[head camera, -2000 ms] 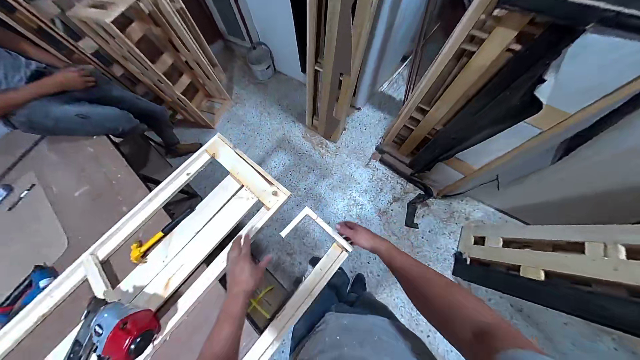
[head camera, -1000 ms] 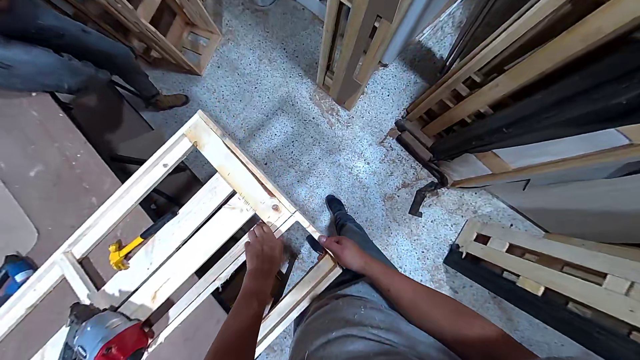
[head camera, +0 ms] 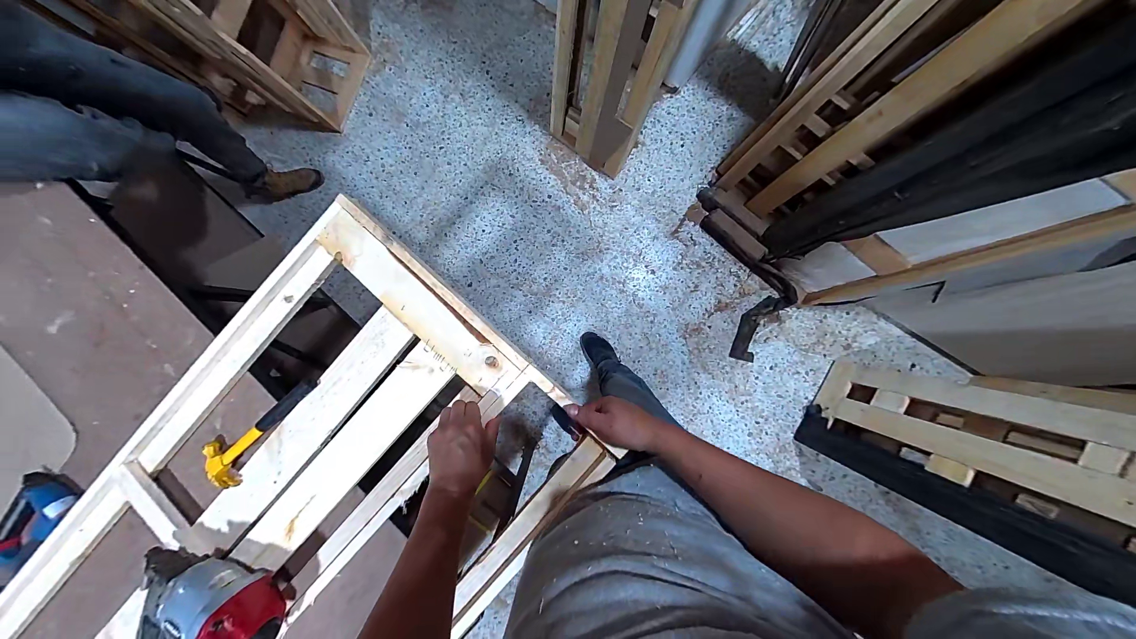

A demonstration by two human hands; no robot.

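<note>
A pale wooden frame (head camera: 399, 302) lies over a brown work surface, its near end reaching toward my body. My left hand (head camera: 463, 444) rests on the frame's inner rail by the corner, fingers bent over the wood. At the joint between the frame and a narrower wooden piece (head camera: 541, 497), my right hand (head camera: 617, 424) pinches the end of a thin strip (head camera: 546, 383). A yellow claw hammer with a black grip (head camera: 232, 457) lies within the frame. Lower left is a red and grey power tool (head camera: 217, 599). What is under my left palm is hidden.
A person's legs and brown shoe (head camera: 293, 182) are at the upper left. Slatted wooden frames (head camera: 612, 80) stand upright on the speckled floor. More frames (head camera: 985, 435) and black-covered panels lean at the right. A blue and red tool (head camera: 40, 515) lies at the left edge.
The thin angled strip, held apart from the large frame two seconds ago, now meets its corner. My left hand has moved from above the rail onto the corner area. The view has shifted.
</note>
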